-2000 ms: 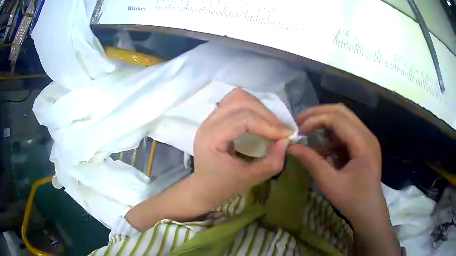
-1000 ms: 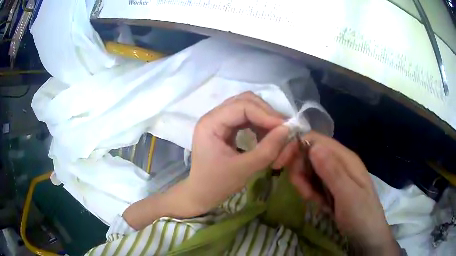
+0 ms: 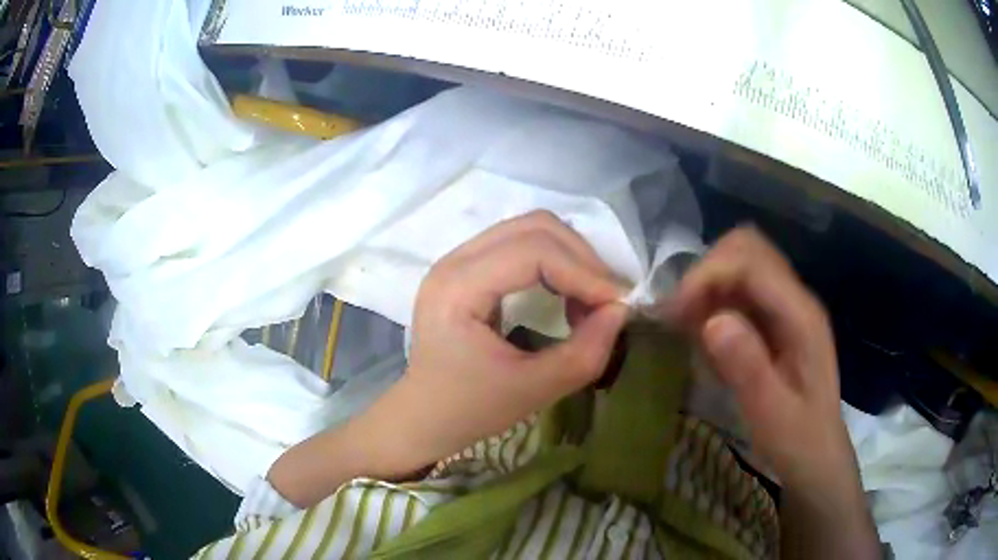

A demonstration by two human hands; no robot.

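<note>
A large white garment (image 3: 328, 208) spreads from the left side to the middle, under the table's near edge. My left hand (image 3: 514, 328) pinches a narrow folded seam edge (image 3: 639, 293) of it between thumb and fingertips. My right hand (image 3: 766, 339) is just to the right of that edge, blurred, with its fingers curled and thumb apart from the index finger. Whether my right hand holds thread or a small tool cannot be seen.
A white table (image 3: 547, 38) with printed ruler markings crosses the top, a long dark strip (image 3: 950, 109) on its right. Yellow tube rails (image 3: 64, 459) show at left, over a green floor. More white cloth (image 3: 903, 465) lies at lower right. A green apron tie (image 3: 640, 416) hangs below the hands.
My right hand has moved up and away from the seam edge, where its fingertips were touching the cloth a second ago. My left hand keeps its pinch, slightly lower.
</note>
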